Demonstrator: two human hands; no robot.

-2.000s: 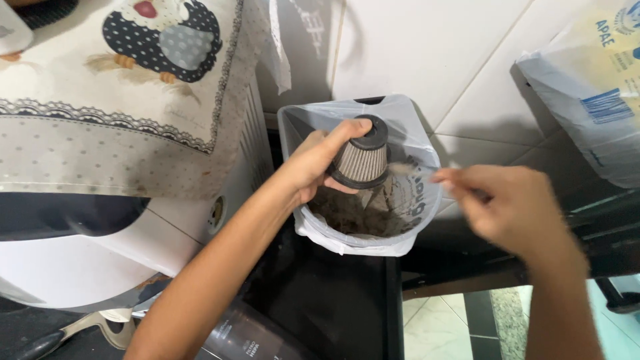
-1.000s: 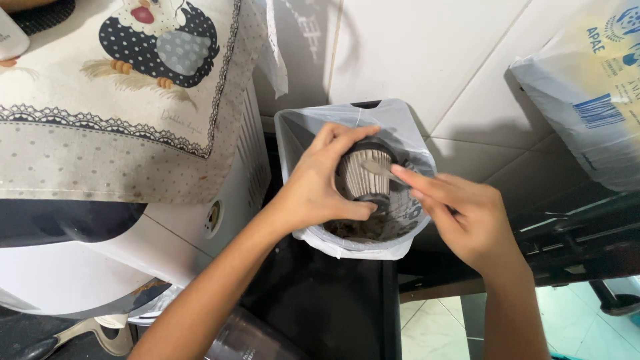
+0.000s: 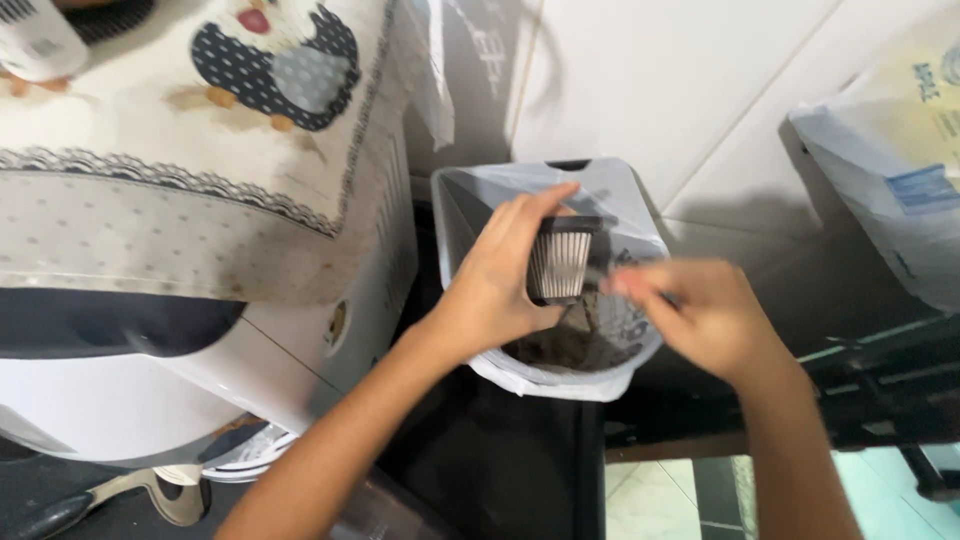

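My left hand (image 3: 499, 270) grips a pleated cone-shaped filter (image 3: 562, 262) with black end rims, holding it sideways over a bin. My right hand (image 3: 686, 311), blurred, pinches a small thin tool just right of the pleats; its tip and kind are too blurred to tell. Beneath both hands is the grey bin (image 3: 645, 206), lined with a pale plastic bag, with grey-brown dust and debris (image 3: 566, 341) at its bottom.
A white appliance (image 3: 150, 405) under a hen-print cloth (image 3: 150, 217) stands at left. A black surface (image 3: 495, 457) lies below the bin. White wall tiles (image 3: 637, 90) rise behind, and a plastic package (image 3: 885, 187) is at right. A dark-handled utensil (image 3: 67, 514) lies at lower left.
My left hand has turned the filter between frames and still holds it. My right hand has moved from over the pleats to just beside them.
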